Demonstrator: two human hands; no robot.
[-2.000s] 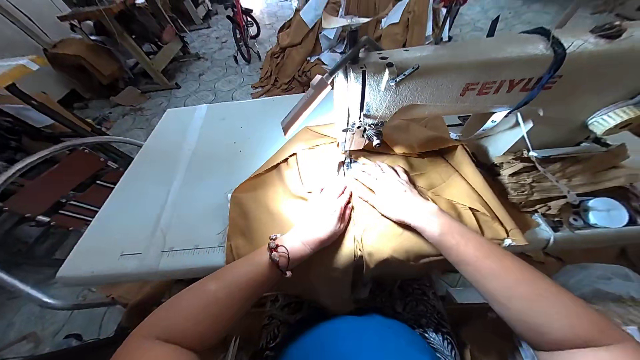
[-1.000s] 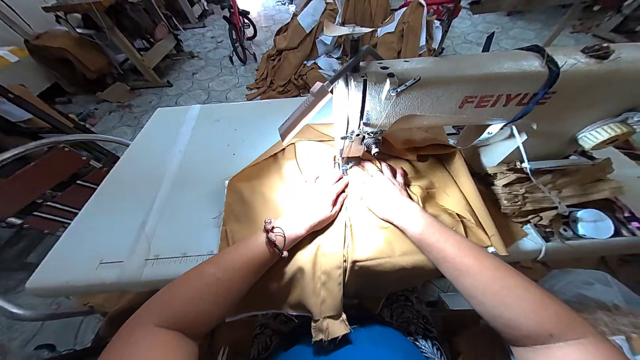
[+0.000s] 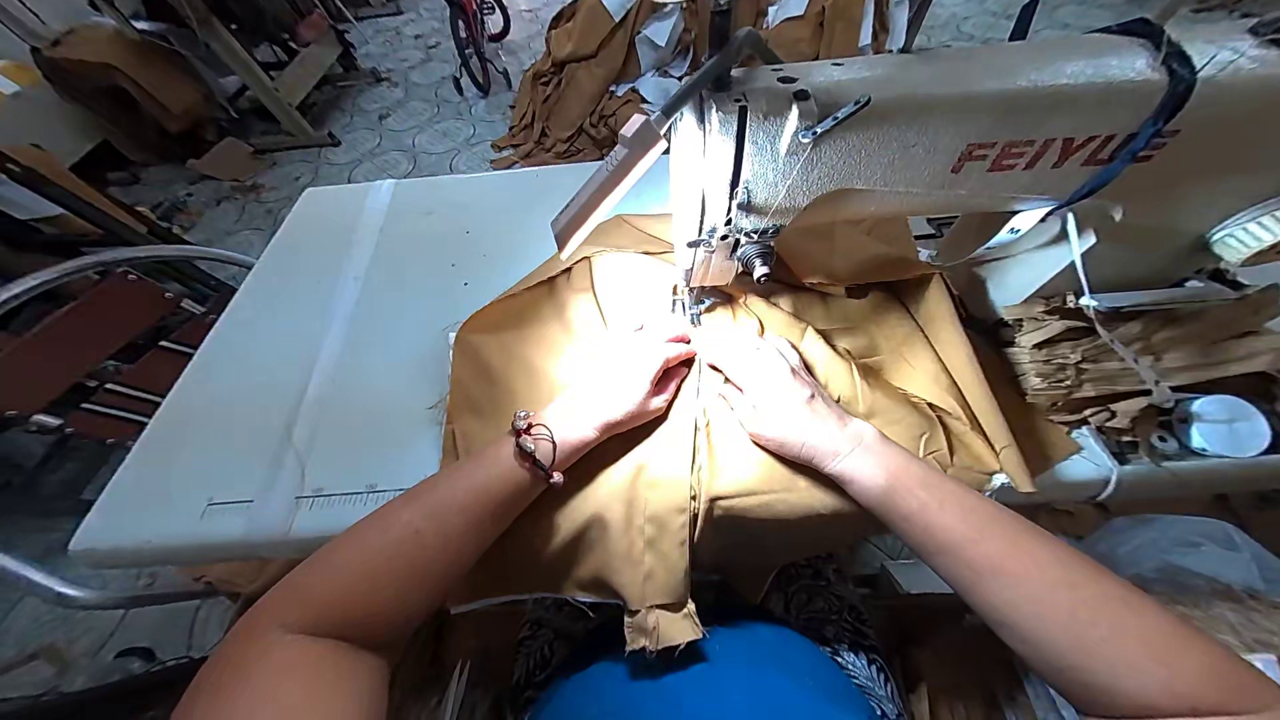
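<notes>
Tan fabric [image 3: 580, 520] with a long vertical seam lies over the sewing table and hangs toward my lap. Just in front of the presser foot [image 3: 690, 303] of a Feiyue sewing machine [image 3: 900, 120], my left hand [image 3: 630, 385] holds the cloth at the left of the seam, fingers and thumb drawn together. My right hand [image 3: 780, 395] rests on the fabric at the right of the seam, its fingertips near the foot and partly lost in glare. The needle tip cannot be made out. A beaded bracelet circles my left wrist.
A lamp [image 3: 610, 185] hangs beside the needle head. The white table [image 3: 250, 400] bears a printed ruler scale and a tape strip. At the right lie stacked tan cloth pieces [image 3: 1130, 350] and a white round object [image 3: 1222, 425]. More tan fabric [image 3: 580, 80] is heaped behind the table.
My right hand has drawn back from the presser foot, toward my body. The cloth's frayed lower end, not visible at first, now hangs over my lap.
</notes>
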